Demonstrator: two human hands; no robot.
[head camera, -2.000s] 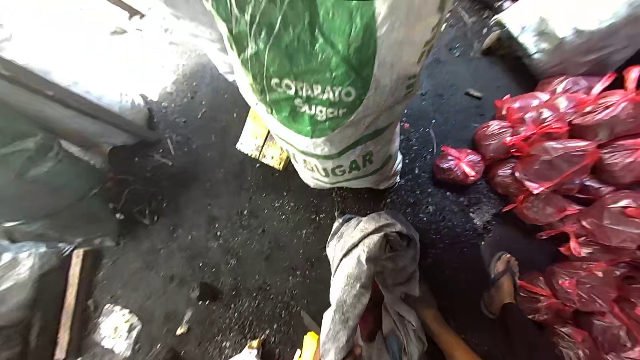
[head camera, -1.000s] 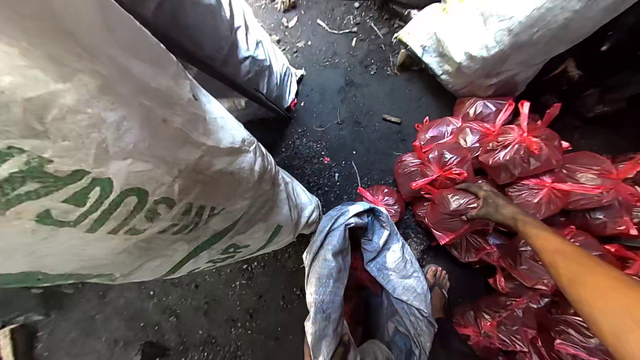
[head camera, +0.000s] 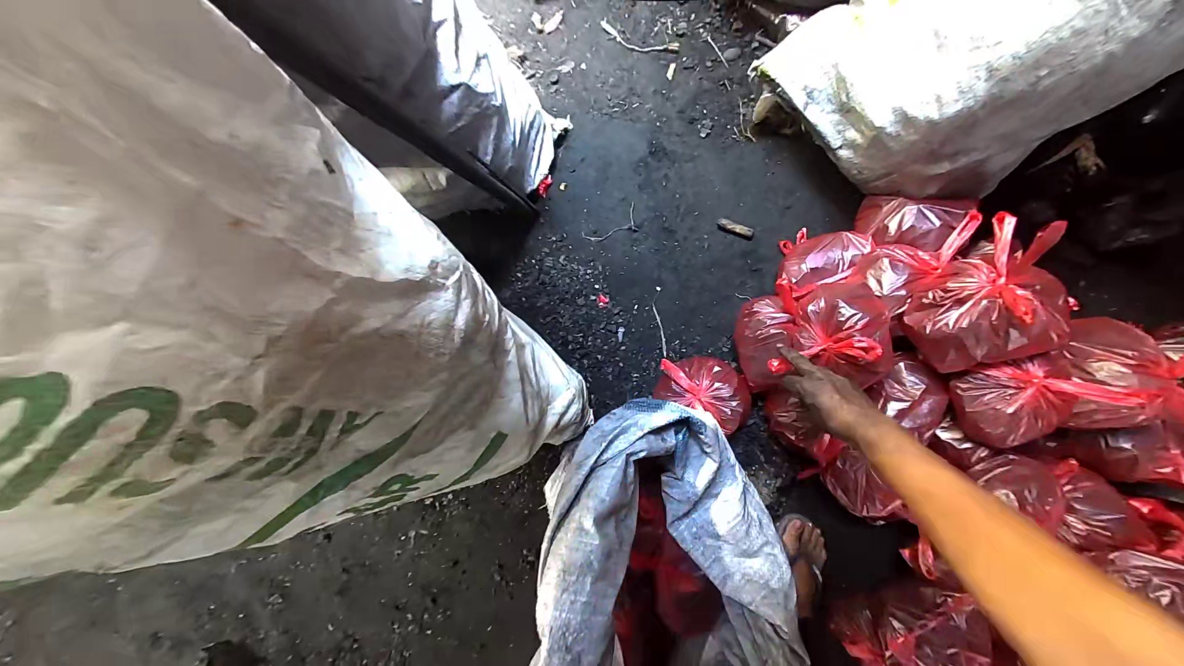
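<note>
My right hand (head camera: 826, 396) reaches in from the right and touches a knotted red plastic bag (head camera: 842, 328) at the near-left side of a heap of such bags; whether its fingers grip the bag is hard to tell. An open grey-white woven sack (head camera: 731, 527) stands at the bottom middle, its rim folded outward, with red bags (head camera: 683, 587) inside. One more red bag (head camera: 708, 393) lies on the floor just beyond the sack's rim. My left hand is not in view.
A large white woven sack with green print (head camera: 277, 277) fills the left side. Behind it stands another white sack (head camera: 499, 102). A third pale sack (head camera: 962, 83) lies at the upper right. My foot (head camera: 803, 546) is beside the open sack. Debris dots the dark floor.
The right hand has moved a little left and nearer along the heap since one second ago. The view has swung considerably since the earliest frame.
</note>
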